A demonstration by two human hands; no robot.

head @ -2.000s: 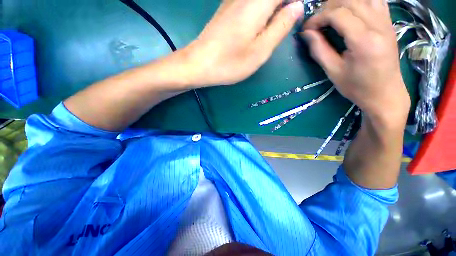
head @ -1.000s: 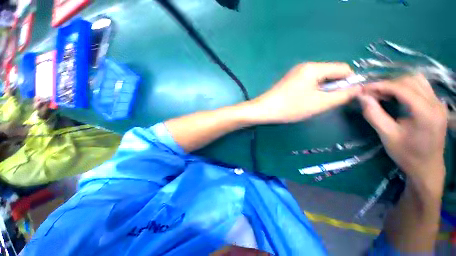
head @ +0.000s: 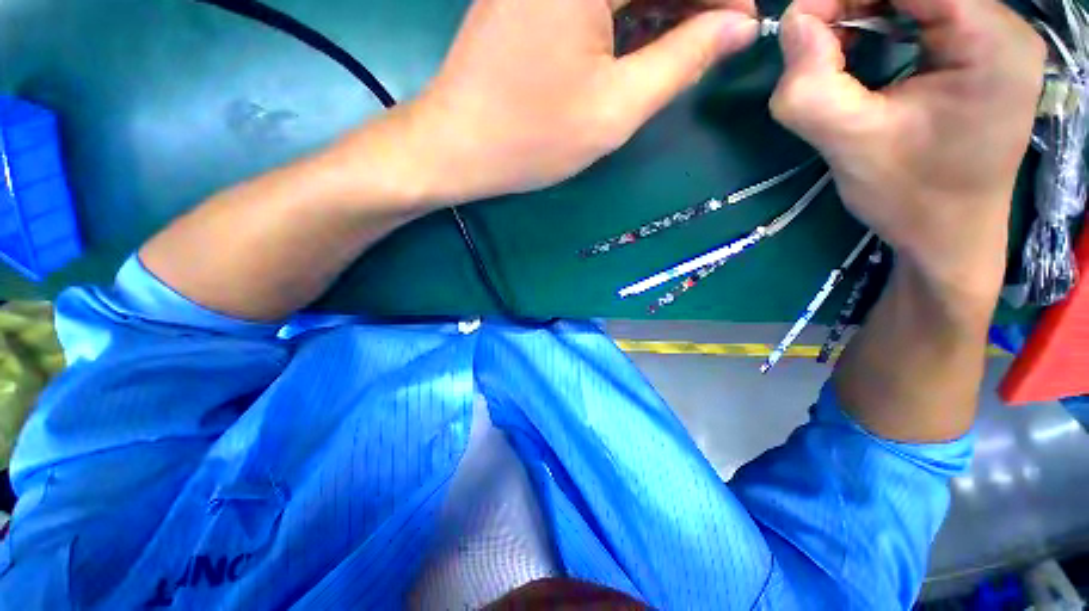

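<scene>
My left hand (head: pixel 555 102) and my right hand (head: pixel 914 131) are near the top edge, bare, with their fingertips almost meeting. Between them they pinch a small silver-white end of a cable strip (head: pixel 770 26); part of it is hidden by the fingers. More cable strips (head: pixel 690 265) with narrow printed ends fan out on the green bench below my right hand, some reaching over its front edge. A bundle of thin white-silver strands (head: pixel 1057 179) lies at the right, beyond my right wrist.
A black cord (head: pixel 346 57) crosses the green bench (head: pixel 573 269) and passes under my left forearm. A blue bin (head: pixel 36 185) stands at the far left. A red-orange board (head: pixel 1057 334) juts in at the right edge. Yellow floor line (head: pixel 705 349) below.
The view swung left and came back. My hands now pinch a small strip end between them; a second ago a white strip showed at my left fingers.
</scene>
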